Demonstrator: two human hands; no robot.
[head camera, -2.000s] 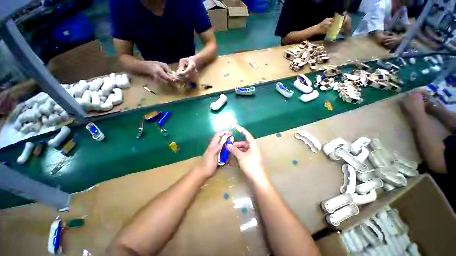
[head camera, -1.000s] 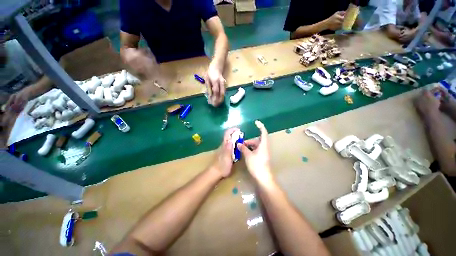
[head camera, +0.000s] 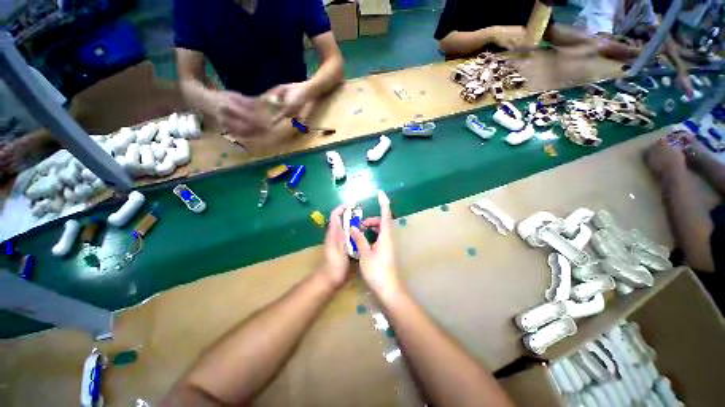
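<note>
A part-built unit (head camera: 352, 232), a white curved shell with a blue strip inside, is held upright between my two hands just over the near edge of the belt. My left hand (head camera: 337, 253) grips it around its left side. My right hand (head camera: 377, 248) touches it from the right, with thumb and fingers on the blue part and the index finger raised. Finger contact is partly hidden and small. Another part-built unit (head camera: 93, 377) lies on the bench at the lower left.
The green belt (head camera: 238, 230) carries white units, a blue cell (head camera: 296, 176) and a yellow piece (head camera: 319, 218). White shells (head camera: 592, 266) lie at right beside an open cardboard box (head camera: 676, 334). People sit opposite and at right. A grey frame post (head camera: 60, 119) stands left.
My hands still hold the unit, and my right hand has closed in nearer to it. The person opposite has drawn a hand back from the belt, where another white piece now lies.
</note>
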